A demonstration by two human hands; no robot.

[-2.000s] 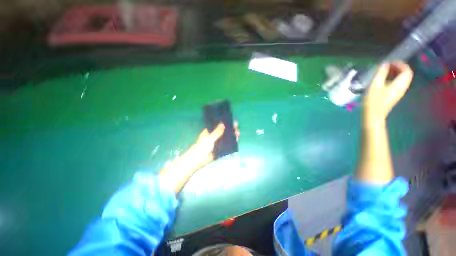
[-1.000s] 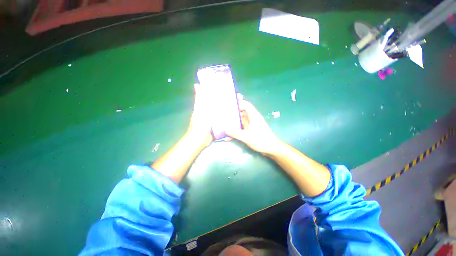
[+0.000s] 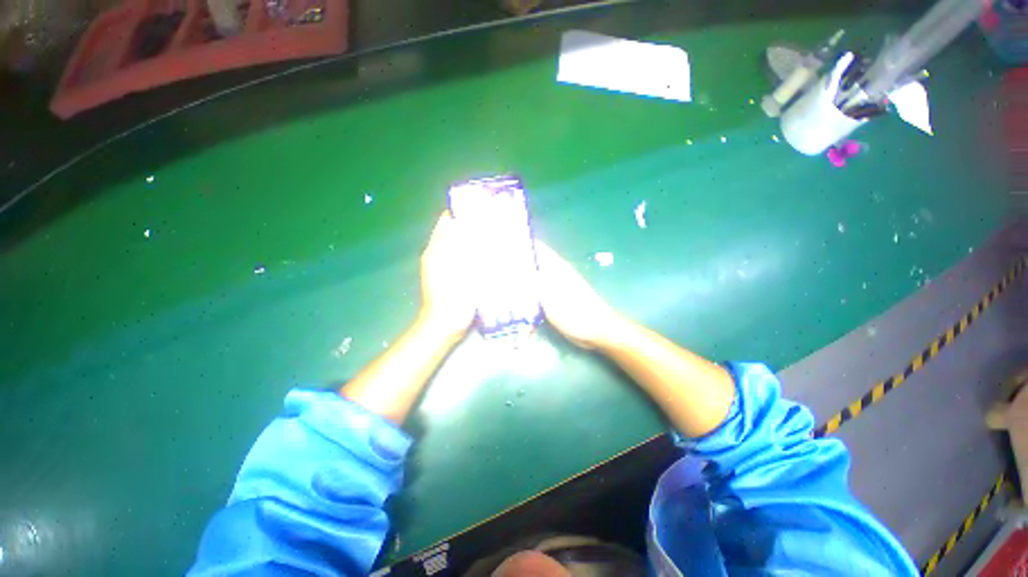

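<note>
A smartphone (image 3: 494, 254) with a bright, washed-out lit screen is held upright in front of me, above the green bench top. My left hand (image 3: 448, 276) holds its left side and lower edge. My right hand (image 3: 566, 299) is at its right side and lower edge. Glare blurs the fingers of both hands, and the screen content cannot be read.
A white paper sheet (image 3: 625, 68) lies at the far side of the green bench (image 3: 259, 338). A white tool cup (image 3: 817, 121) stands at the far right by a metal post, with a purple item (image 3: 843, 153) beside it. Small white scraps are scattered. A red tray (image 3: 203, 51) is beyond the bench, far left.
Two seconds ago the phone was dark in my left hand and my right hand was raised near the post. Since then the screen has lit and my right hand has come to the phone.
</note>
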